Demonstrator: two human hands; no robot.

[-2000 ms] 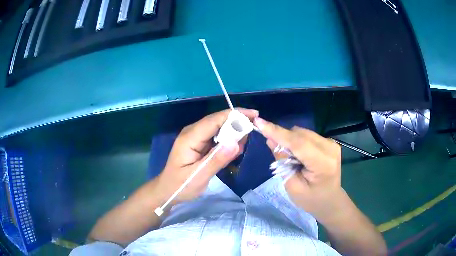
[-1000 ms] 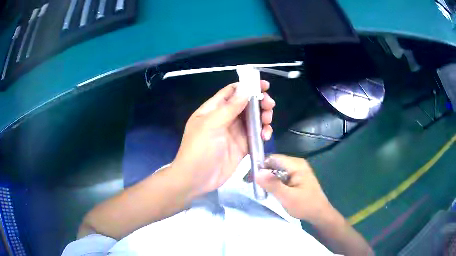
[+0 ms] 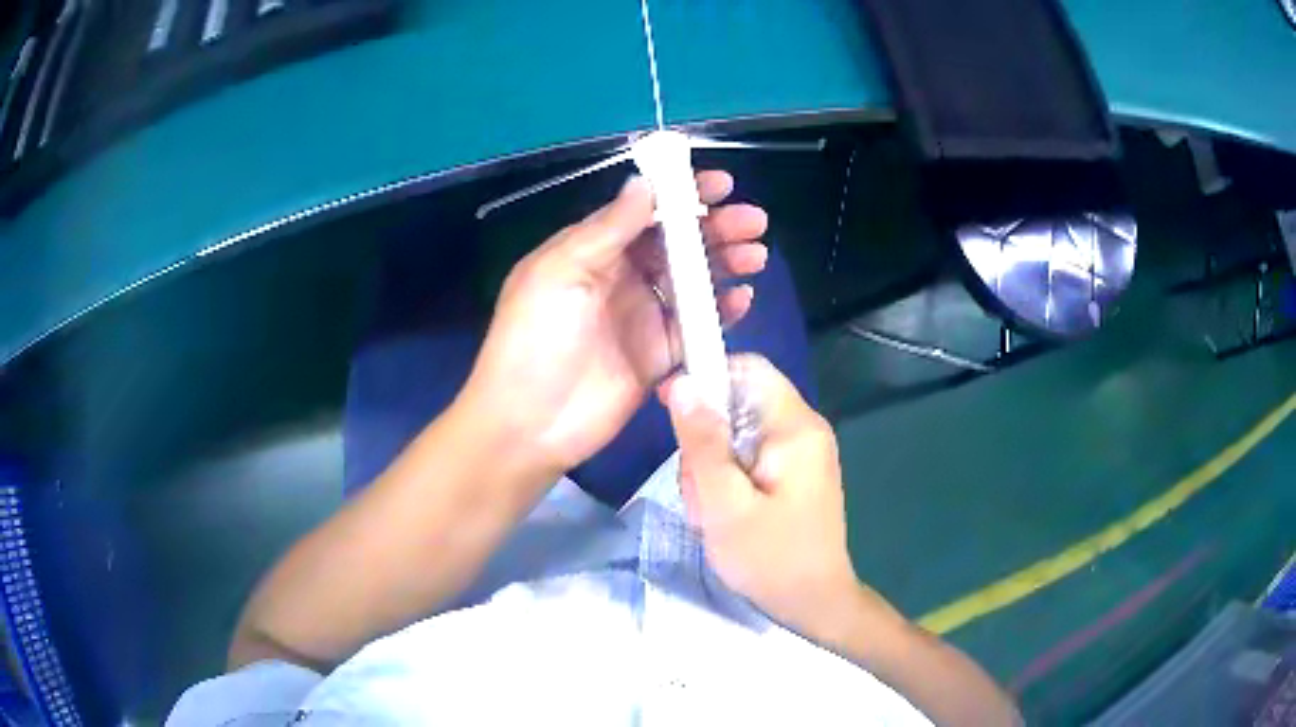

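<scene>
A white collar [image 3: 664, 154] tops a slim pale tube [image 3: 694, 291], which stands nearly upright above my lap. Three thin white arms [image 3: 562, 182] spread from the collar: one left, one right, one up across the bench edge. My left hand [image 3: 590, 313] holds the upper tube just below the collar, thumb on one side and fingers on the other. My right hand [image 3: 768, 490] grips the tube's lower end; a bunch of thin silvery rods [image 3: 745, 426] shows in its palm. The tube's bottom end is hidden in the right hand.
The teal bench [image 3: 498, 71] crosses the top. A black tray [image 3: 85, 107] with slim units lies at the upper left, another black tray [image 3: 995, 78] at the upper right. A silvery quilted stool [image 3: 1052, 270] stands below it. A blue perforated basket [image 3: 29, 611] is at the left edge.
The unit has risen and three arms now spread differently, one pointing up. My right hand has moved up and left onto the lower tube. The view has shifted slightly.
</scene>
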